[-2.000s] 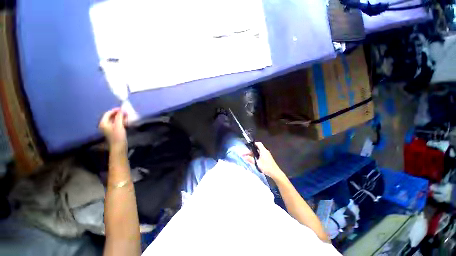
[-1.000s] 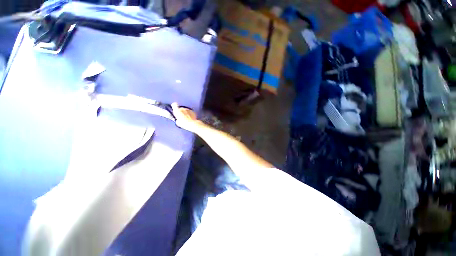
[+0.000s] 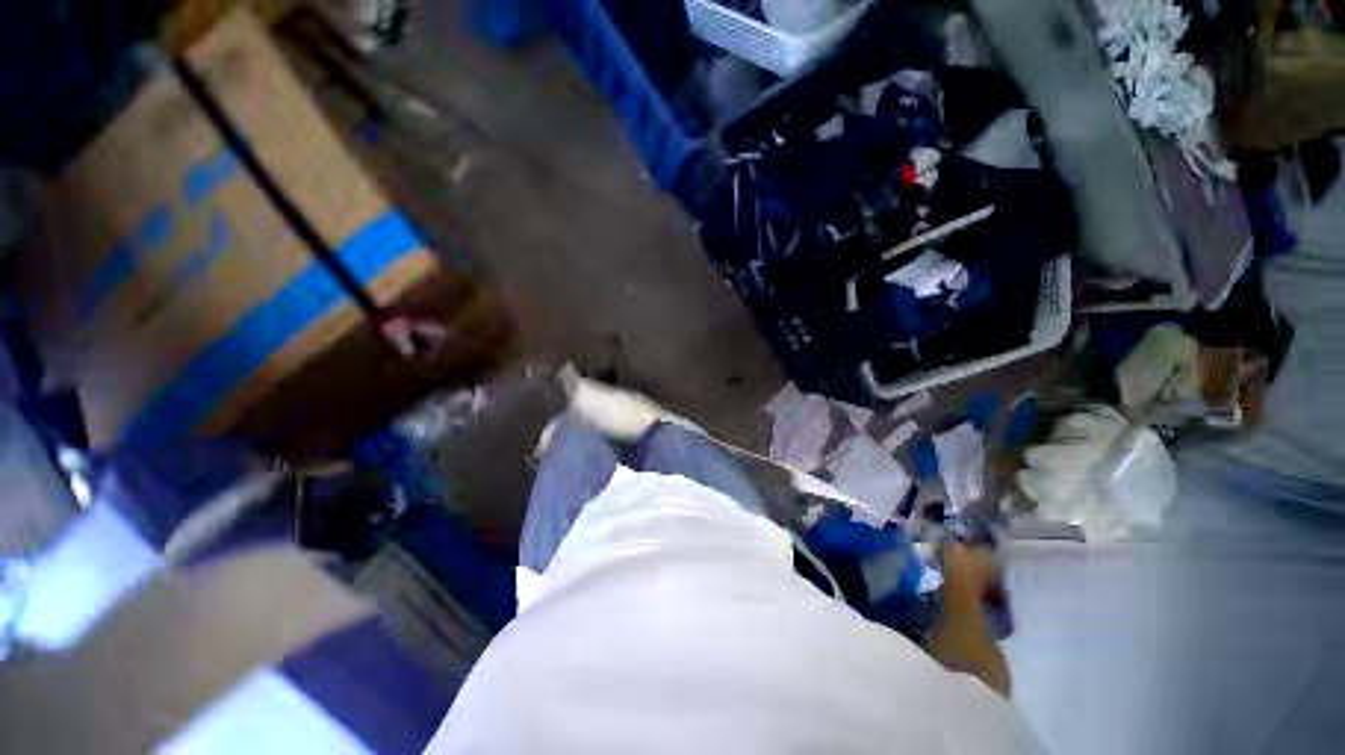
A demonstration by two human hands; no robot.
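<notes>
My right hand (image 3: 966, 590) is low at the right in the head view, by the edge of a pale surface (image 3: 1099, 634). It is strongly blurred; dark patches show beside the fingers, and I cannot tell whether it holds something. My left hand is not in view. Beige cloth (image 3: 162, 649) lies at the lower left on a surface with purple-blue and white areas, cut off by the picture's edge and blurred. No shears can be made out.
A strapped cardboard box (image 3: 162, 251) stands upper left. A blue crate (image 3: 634, 89) is at the top, and a white-rimmed container (image 3: 966, 362) holds dark cloth. Scraps (image 3: 863, 479) lie right of my legs. A crumpled white plastic item (image 3: 1099, 472) is beside the pale surface.
The view has swung right, away from the purple table. The cloth and box have shifted left in the picture. My right hand has moved from the purple table to the right-hand pale surface.
</notes>
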